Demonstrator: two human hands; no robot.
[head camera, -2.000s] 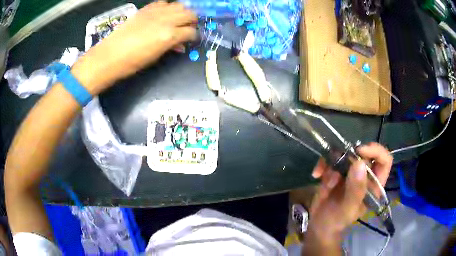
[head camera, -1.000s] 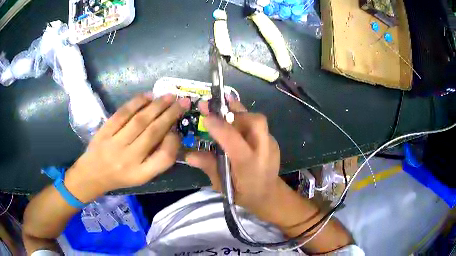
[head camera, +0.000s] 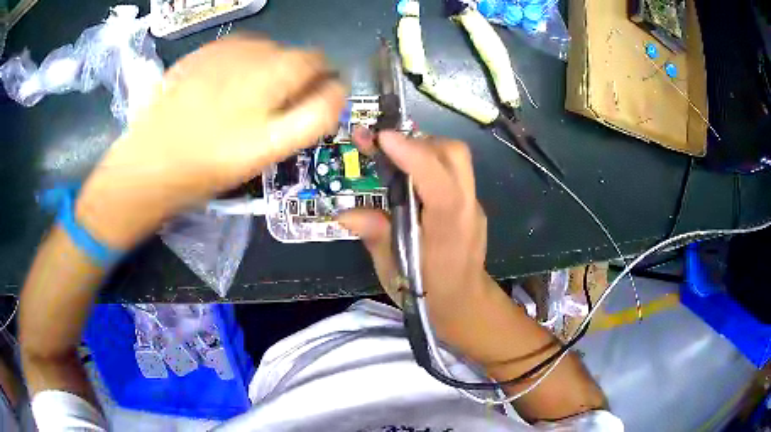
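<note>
An open white power strip housing (head camera: 292, 229) lies on the dark bench mat. Its green circuit board (head camera: 369, 182), with a yellow block part, faces up. My right hand (head camera: 440, 198) holds the soldering iron (head camera: 390, 110) upright in the view, tip away from me, with thumb and fingertips at the housing's right part. My left hand (head camera: 237, 118) is blurred above the housing's upper left and hides part of it. A small blue spot shows at its fingertips; I cannot tell whether it holds it. Another blue part lies low on the board.
Nippers (head camera: 456, 99) with pale handles lie beyond the iron. A bag of blue discs (head camera: 528, 17) and a cardboard tray (head camera: 630, 114) are at upper right. Plastic-wrapped cord (head camera: 80, 72) and another housing (head camera: 199, 18) are at upper left. A blue bin (head camera: 169, 396) is below.
My left hand came back from the disc bag to the housing, then lifted up and left. My right hand brought the iron from the right to the housing and turned its tip away from me.
</note>
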